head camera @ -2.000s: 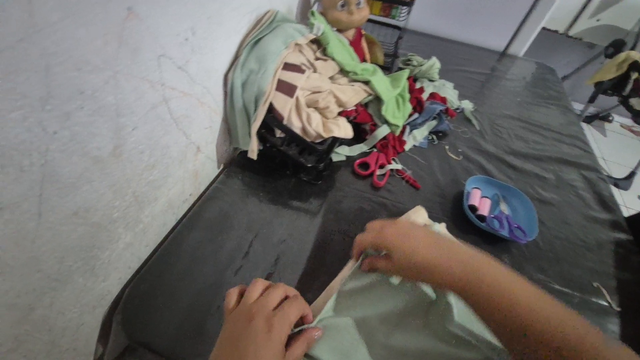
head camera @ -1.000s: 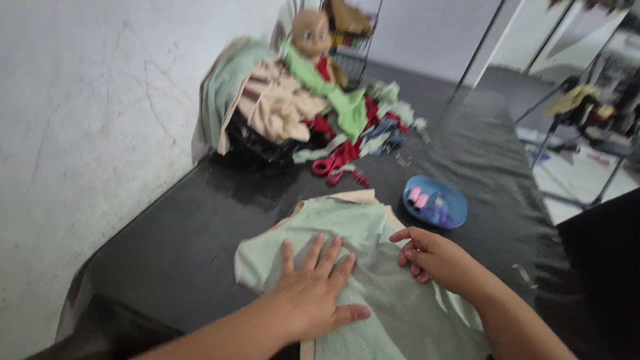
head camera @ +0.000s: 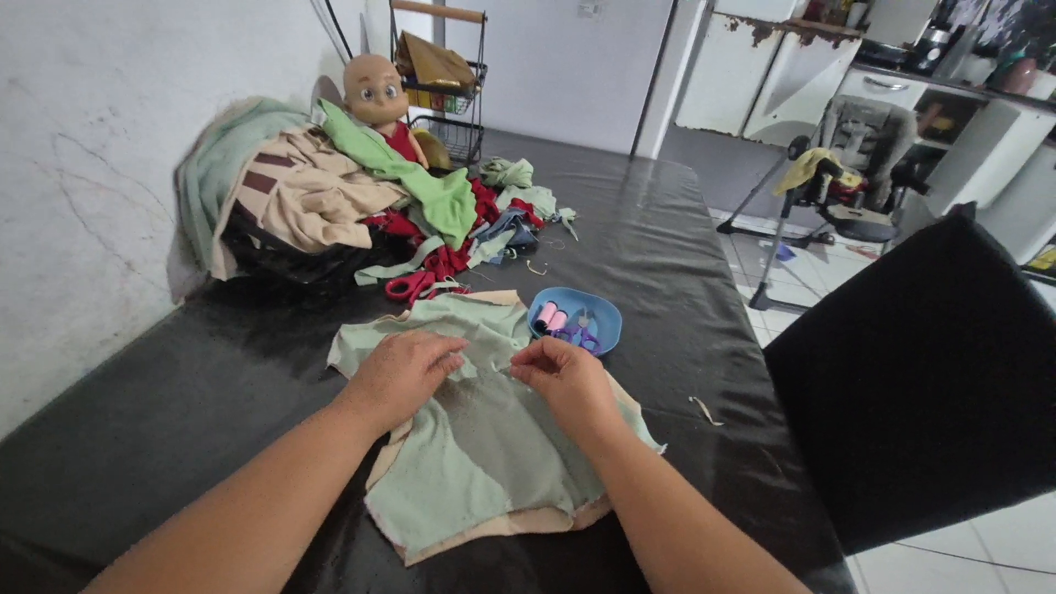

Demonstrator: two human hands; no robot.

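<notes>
A pale green fabric piece (head camera: 487, 445), shaped like a small garment with beige fabric under its edges, lies on the black-covered table. Over its upper left part is my left hand (head camera: 408, 375), fingers bent toward the middle; whether it pinches the cloth is not clear. My right hand (head camera: 561, 375) has thumb and forefinger together at the upper middle of the green fabric, seemingly pinching a bit of it. Just beyond that hand, a blue plastic bowl (head camera: 609, 318) holds pink thread spools (head camera: 551, 317) and purple-handled scissors (head camera: 582, 337). Red-handled scissors (head camera: 406, 286) rest past the garment's top edge.
A black basket (head camera: 285, 256) heaped with beige and green cloth stands against the wall, with fabric scraps (head camera: 495, 214) beside it. Behind are a doll (head camera: 376, 95) and a wire rack (head camera: 462, 107). A black chair back (head camera: 916, 379) stands at the right of the table (head camera: 660, 214).
My left hand, flat on the green fabric a second ago, now has bent fingers nearer my right hand. The fabric is spread out more fully than two seconds ago. The view has shifted.
</notes>
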